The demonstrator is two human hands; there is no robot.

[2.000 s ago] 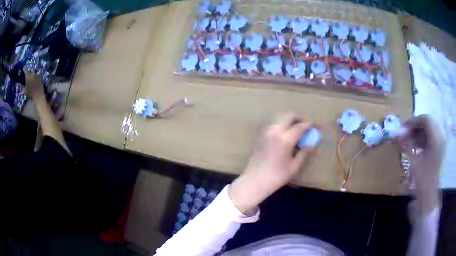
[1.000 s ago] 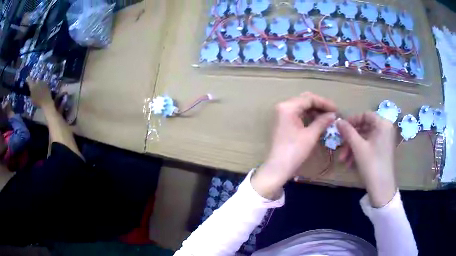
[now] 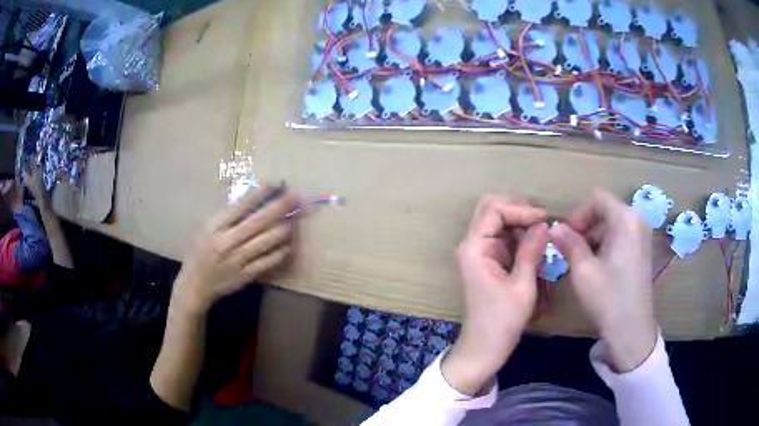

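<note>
My left hand [image 3: 503, 283] and my right hand [image 3: 607, 274] meet over the bench, fingertips pinched together on one small motor [image 3: 553, 265]. Something small and white shows at the thumb tips on top of the motor; its shape is mostly hidden by my fingers. The motor's leads hang below it. Loose motors without wheels lie to the right of my right hand, one of them a round blue-silver motor [image 3: 687, 234]. Another person's hand [image 3: 241, 250] covers the motor with a white gear at the left; its leads and white plug [image 3: 335, 200] stick out.
A clear tray [image 3: 508, 131] of wired motors lies at the back on the cardboard [image 3: 391, 241]. White material [image 3: 745, 83] is at the right edge. A clear bag [image 3: 123, 52] lies far left. A lower box of motors [image 3: 391, 354] shows below the bench edge.
The neighbour's hand has reached in from the left and now covers the geared motor. My hands remain together on the same motor, fingertips closer over its top. The view has shifted slightly.
</note>
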